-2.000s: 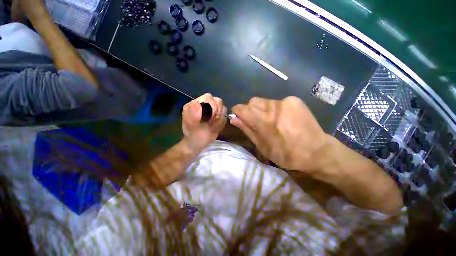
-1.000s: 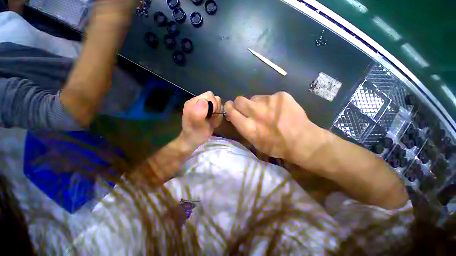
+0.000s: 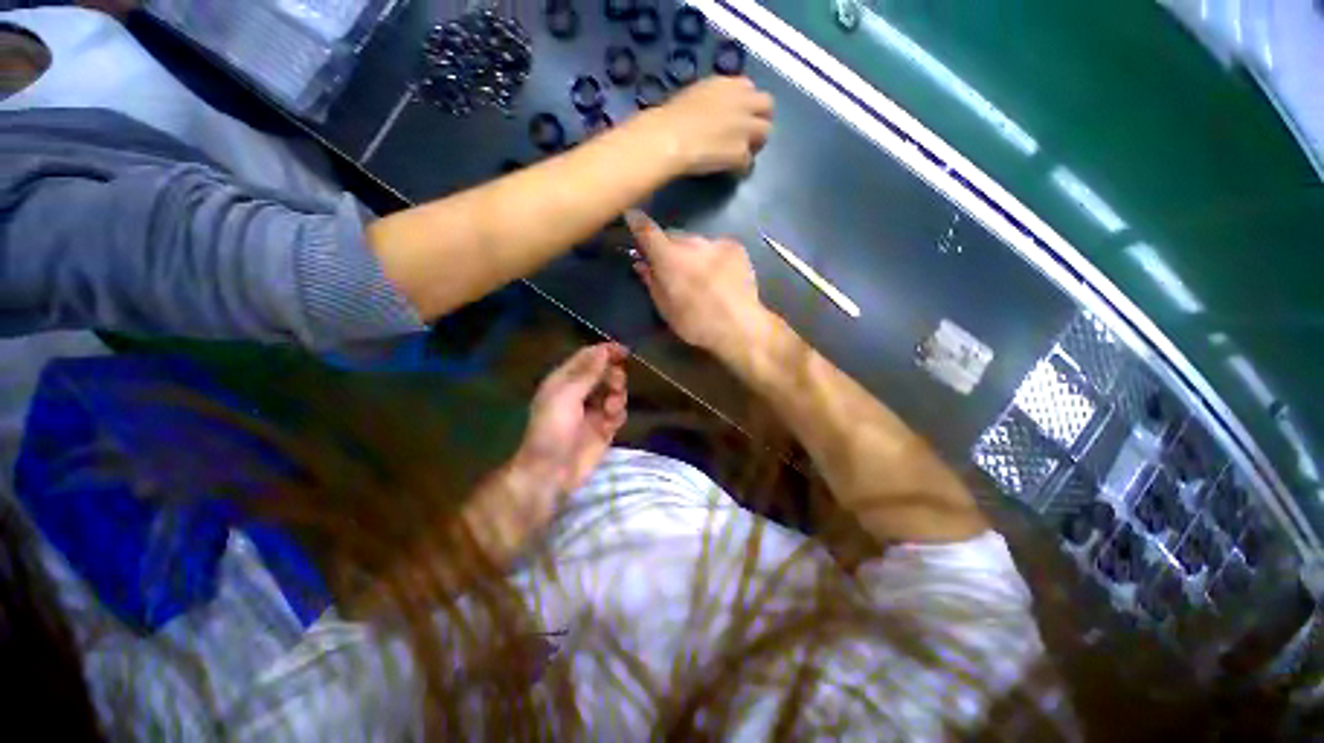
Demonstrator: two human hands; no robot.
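Note:
My left hand (image 3: 571, 417) is low, in front of the bench edge, with its fingers loosely curled and apart; no part shows in it. My right hand (image 3: 700, 286) reaches over the bench, index finger stretched out. A small shiny spot shows by its fingers; whether it holds the thin tool I cannot tell. Several black ring parts (image 3: 587, 95) lie at the upper middle, partly hidden by another person's forearm. White pointed tweezers (image 3: 813, 276) lie right of my right hand.
Another person's arm (image 3: 530, 225) crosses from the left, its hand (image 3: 722, 128) above mine. A glittering heap (image 3: 475, 63) lies upper left. A whitish pad (image 3: 955, 356), tiny dark specks (image 3: 950, 235) and a tray (image 3: 1057, 399) are at right. A pale rail (image 3: 929, 173) borders the green surface.
My hands have parted. My right hand has moved up and left over the bench. The black ring part no longer shows in my left hand. The other person's arm now reaches across the bench.

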